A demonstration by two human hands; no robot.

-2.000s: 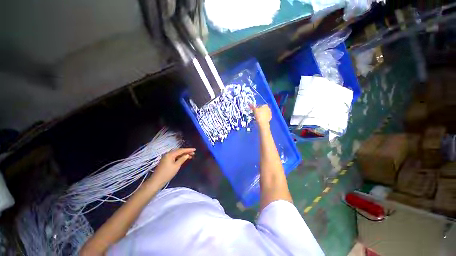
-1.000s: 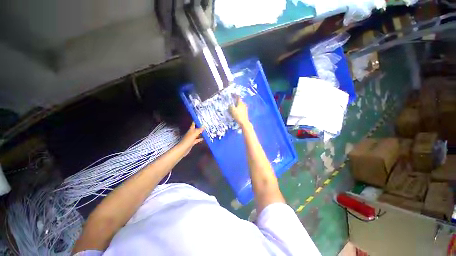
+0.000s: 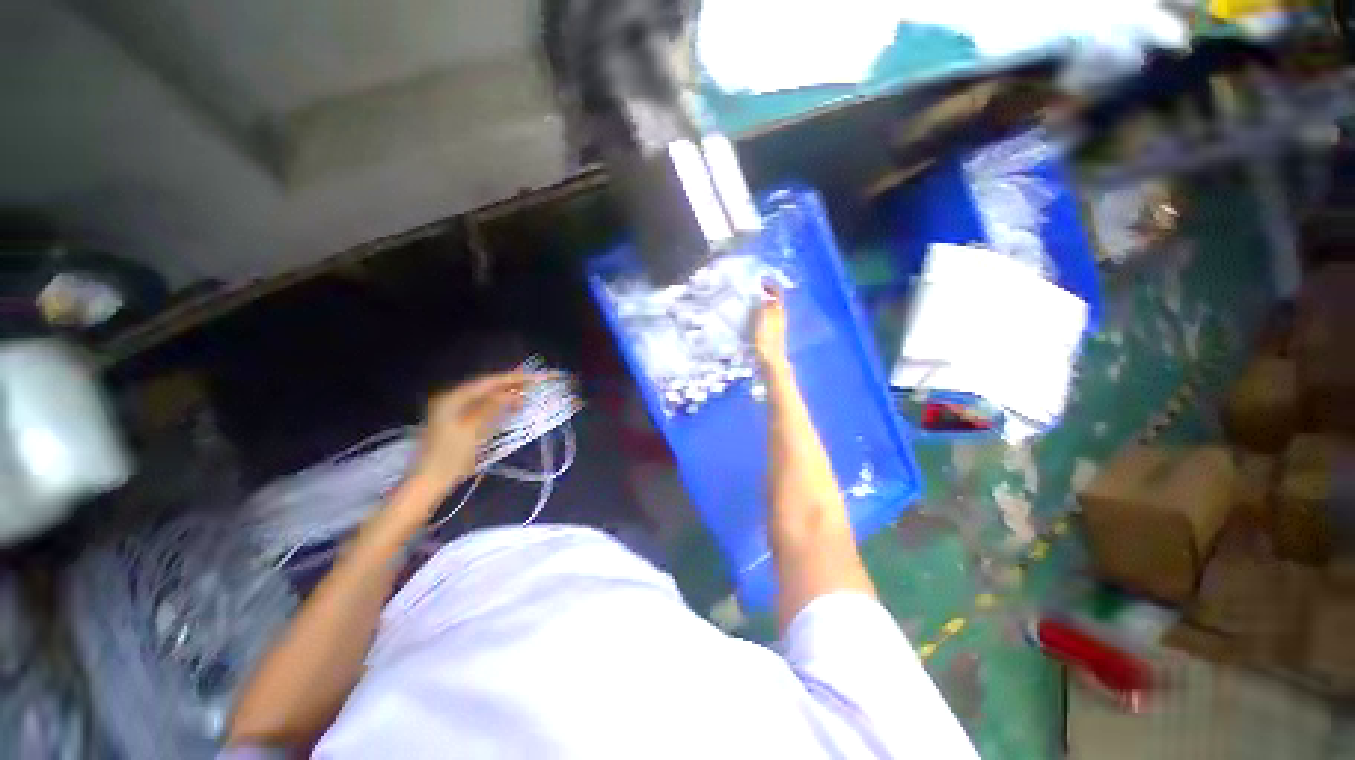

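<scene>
My left hand [image 3: 467,422] is over the tip of a loose bundle of thin white cables [image 3: 335,490], left of the blue tray. Its fingertips touch the cable ends, and a few cables loop below it; blur hides whether it grips one. My right hand [image 3: 770,330] is in the blue tray [image 3: 835,416], at the right edge of a pile of small white coiled cables [image 3: 687,339]. Its fingertips blend into the pile, so a grip cannot be told. The dark tying head [image 3: 672,208] with two silvery arms hangs over the tray's upper end.
A large off-white machine [image 3: 372,104] fills the upper left. A tangled cable pile [image 3: 164,639] lies lower left. A second blue bin [image 3: 1073,223] and a white sheet [image 3: 993,330] are right of the tray. Cardboard boxes [image 3: 1159,505] and a red object [image 3: 1092,656] are farther right.
My left hand has left the tray's left edge and moved left to the cable ends. My right hand has shifted to the pile's right edge. The view has shifted and blurred.
</scene>
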